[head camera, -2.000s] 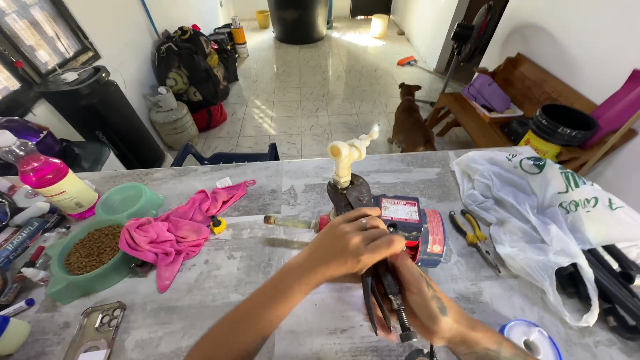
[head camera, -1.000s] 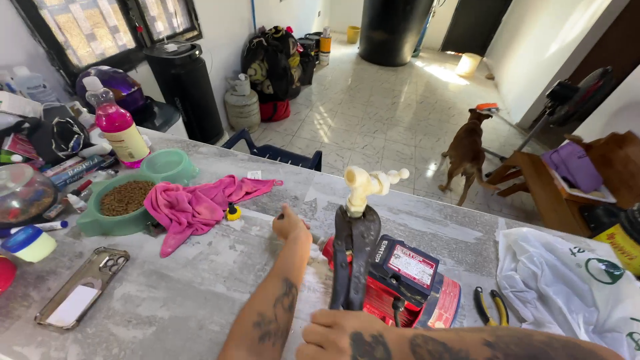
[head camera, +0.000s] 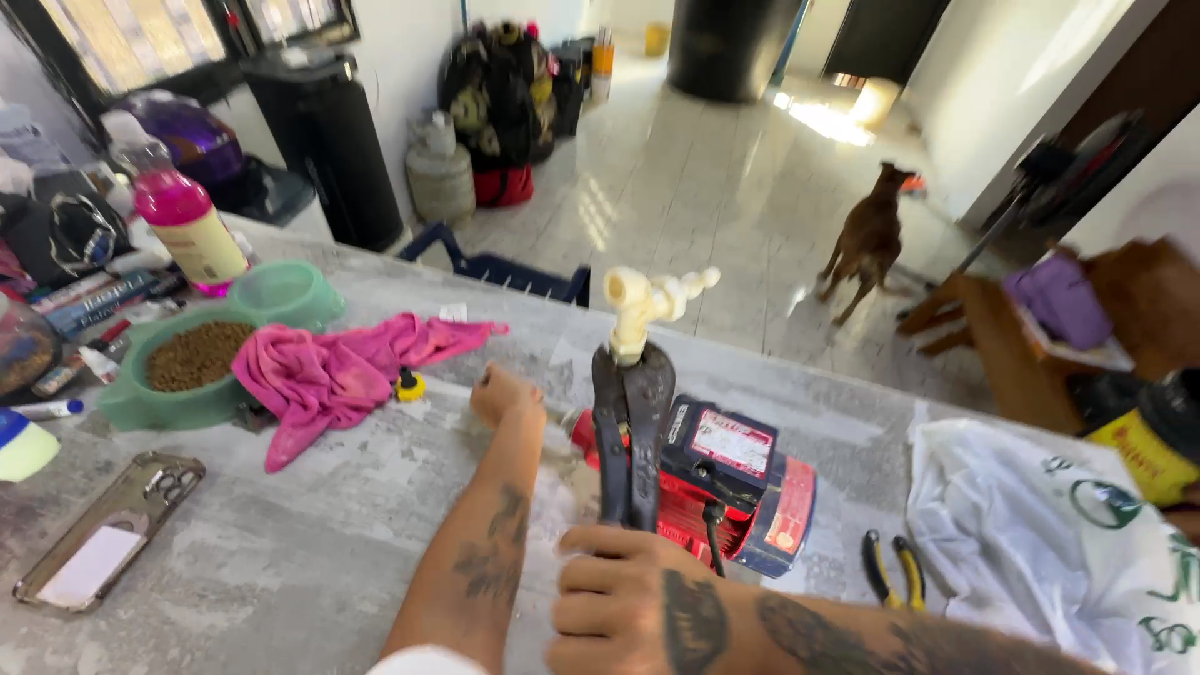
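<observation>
My right hand (head camera: 614, 595) is closed around the handles of dark locking pliers (head camera: 637, 431), which stand upright with a cream plastic tap (head camera: 642, 305) at their jaws. Behind the pliers lies a red and dark blue electric water pump (head camera: 727, 473) with a labelled box on top. My left hand (head camera: 506, 396) is by the pump's pipe end, left of the pliers; its fingers are curled, and whether they grip the pipe is unclear.
Left on the table are a pink cloth (head camera: 347, 366), a green pet bowl (head camera: 169, 408) with kibble, a pink-liquid bottle (head camera: 187, 220) and a phone case (head camera: 117, 534). On the right lie yellow-black pliers (head camera: 895, 567) and a white plastic bag (head camera: 1041, 516). A dog (head camera: 867, 234) stands beyond.
My left hand has left the pliers and moved left toward the pump's pipe end. My right hand stays on the pliers' handles. The view has swung, and the dog has moved.
</observation>
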